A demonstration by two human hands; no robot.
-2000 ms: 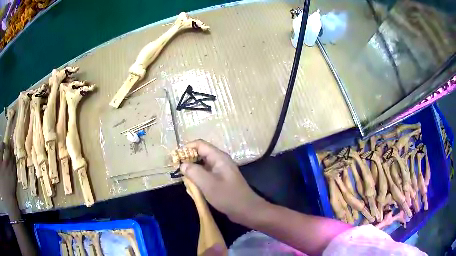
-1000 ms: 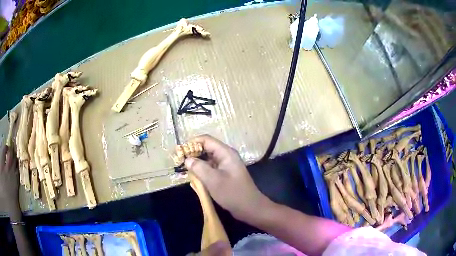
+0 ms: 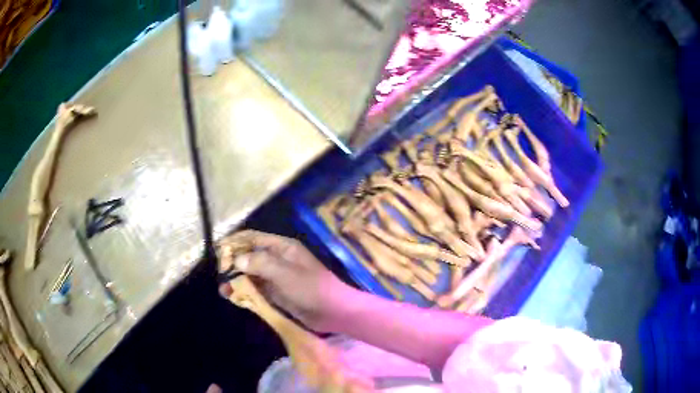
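My right hand [image 3: 280, 276] is closed around a tan figure leg [image 3: 269, 315], just below its foot end. The foot end points up and left, and the leg slants down to the bottom edge, where it blurs. A dark strap [image 3: 230, 274] shows by my fingers; its exact fit is hidden. Only a small skin-coloured tip [image 3: 213, 389], perhaps of my left hand, shows at the bottom edge. Several loose black straps [image 3: 104, 216] lie on the bench. A single sample leg [image 3: 44, 180] lies at the left.
A large blue tray [image 3: 564, 192] of jumbled legs stands at the right. A black cable [image 3: 193, 130] crosses the bench. A metal rod [image 3: 295, 104] runs beside the clear-panelled box with pink glow. More legs [image 3: 23, 357] lie at bottom left, near thin sticks [image 3: 61, 278].
The view has swung right, bringing the large tray towards the middle. My right hand still holds the leg, now beside the lower end of the cable.
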